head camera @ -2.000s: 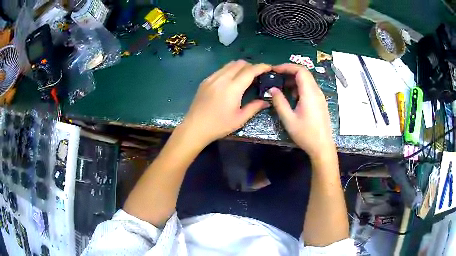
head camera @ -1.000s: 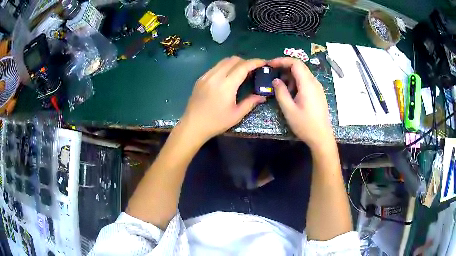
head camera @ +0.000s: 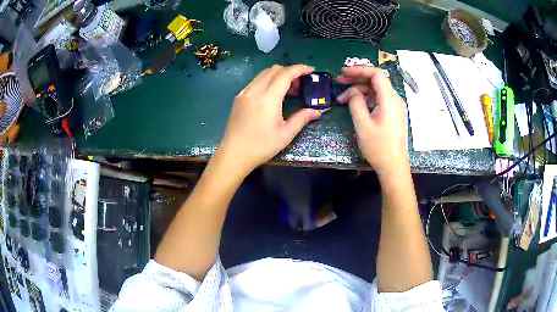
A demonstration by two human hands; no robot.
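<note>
The smartwatch (head camera: 317,91) is a small black rounded-square block over the front part of the green bench. Its screen faces up and shows a white patch at the top and white and yellow-orange patches at the bottom. My left hand (head camera: 264,116) grips it from the left, with the thumb at its lower edge and the fingers at its upper left. My right hand (head camera: 377,119) is just right of the watch with its fingers curled. A small gap shows between its fingertips and the watch. Whether it holds anything is unclear.
White paper (head camera: 427,131) with tweezers (head camera: 447,102) and a black pen-like tool (head camera: 453,94) lies right. Beyond are an orange-yellow marker (head camera: 487,113) and green-handled tool (head camera: 504,122). A fan grille (head camera: 348,18) and dropper bottle (head camera: 266,33) stand behind. A multimeter (head camera: 43,76) is left.
The watch has moved slightly left and its screen now shows more fully. My right thumb has come off the screen, and my right fingers have drawn away to the right.
</note>
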